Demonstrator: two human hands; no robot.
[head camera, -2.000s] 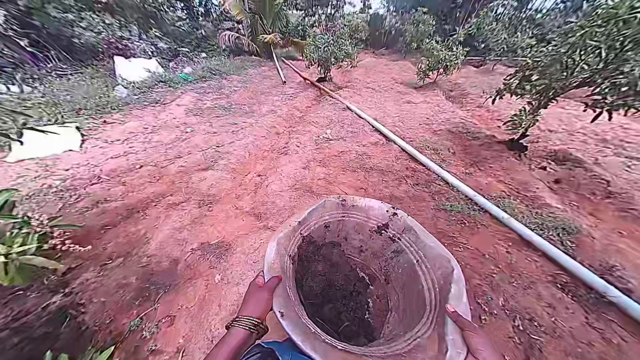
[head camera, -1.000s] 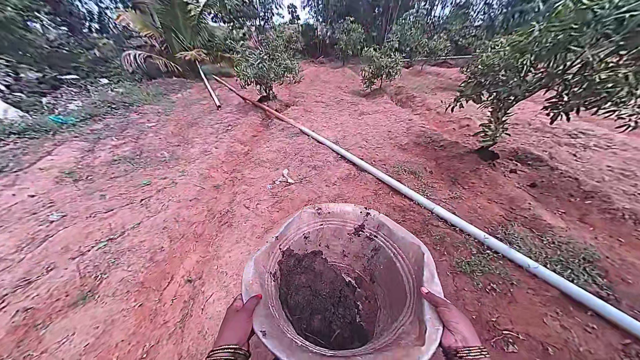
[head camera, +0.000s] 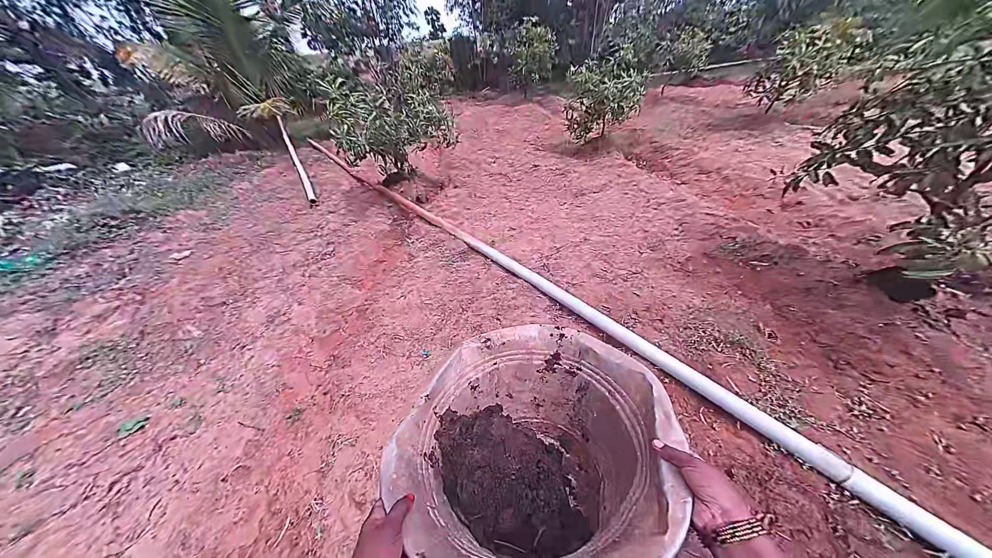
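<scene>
Low in the head view, a wide tub with a wavy, worn rim (head camera: 674, 418) is held between my two hands. My left hand (head camera: 384, 531) grips the rim at its lower left, the thumb over the edge. On the right side my right hand (head camera: 709, 492) holds the rim, its thumb on top and bangles at the wrist. A dark, clumpy, soil-like mass (head camera: 511, 480) lies in the tub, heaped toward the left, with bits stuck to the inner wall. The fingers under the rim are hidden.
A long pale pipe (head camera: 589, 314) runs diagonally over red soil, passing just right of the tub. A shorter pipe (head camera: 297, 163) lies farther off at left. Small leafy trees (head camera: 391, 116) stand ahead, and a larger one (head camera: 930, 155) is at right. Green material (head camera: 23, 263) lies far left.
The view has moved forward over the ground, bringing the trees and the short pipe nearer. Both hands have kept hold of the tub throughout.
</scene>
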